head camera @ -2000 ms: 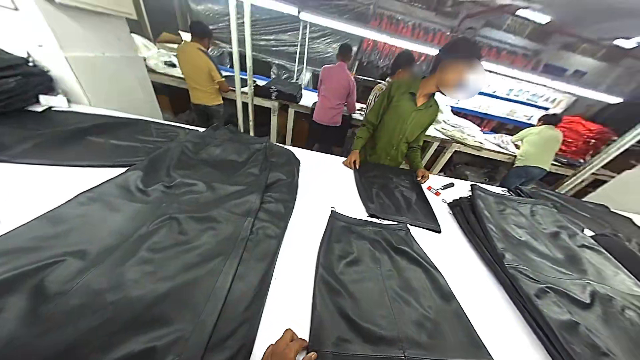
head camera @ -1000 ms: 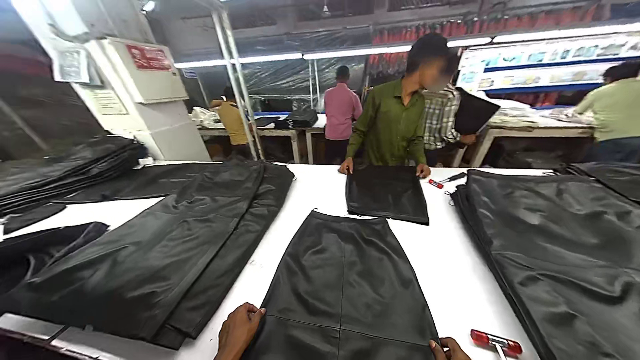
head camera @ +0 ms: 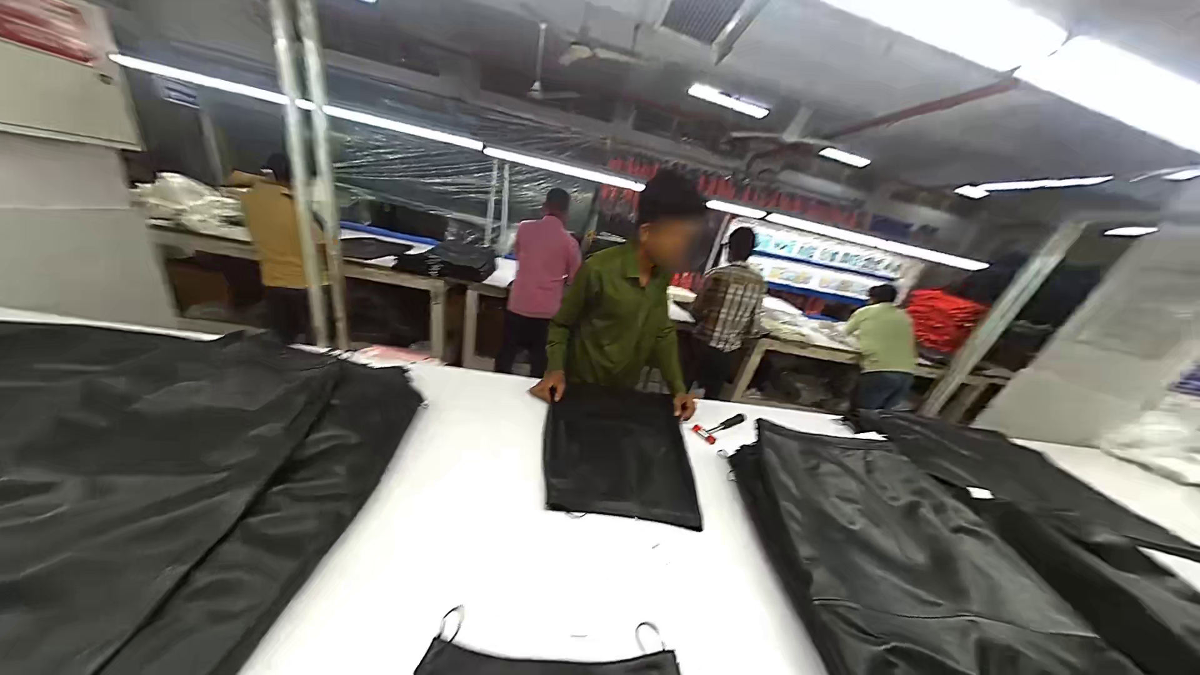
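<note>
Neither of my hands shows in the head view at this moment. At the bottom edge, only the top of a black garment (head camera: 548, 664) is visible, with two thin hanging loops; the rest lies below the frame. Across the white table (head camera: 487, 469), a person in a green shirt holds a smaller black garment piece (head camera: 619, 455) by its far corners. A large black leather-like garment (head camera: 187, 487) spreads over the left side. On the right lies a stack of black leather-like garments (head camera: 900, 534).
A red-headed mallet (head camera: 717, 428) with a dark handle lies beside the right stack. Metal posts (head camera: 309, 178) rise beyond the table's far edge. Several other people stand at benches (head camera: 441, 300) behind, near a red heap (head camera: 942, 319).
Both my hands, at the black garment's lower corners one second ago, are out of view. The view has tilted up. The person opposite still holds the smaller black piece.
</note>
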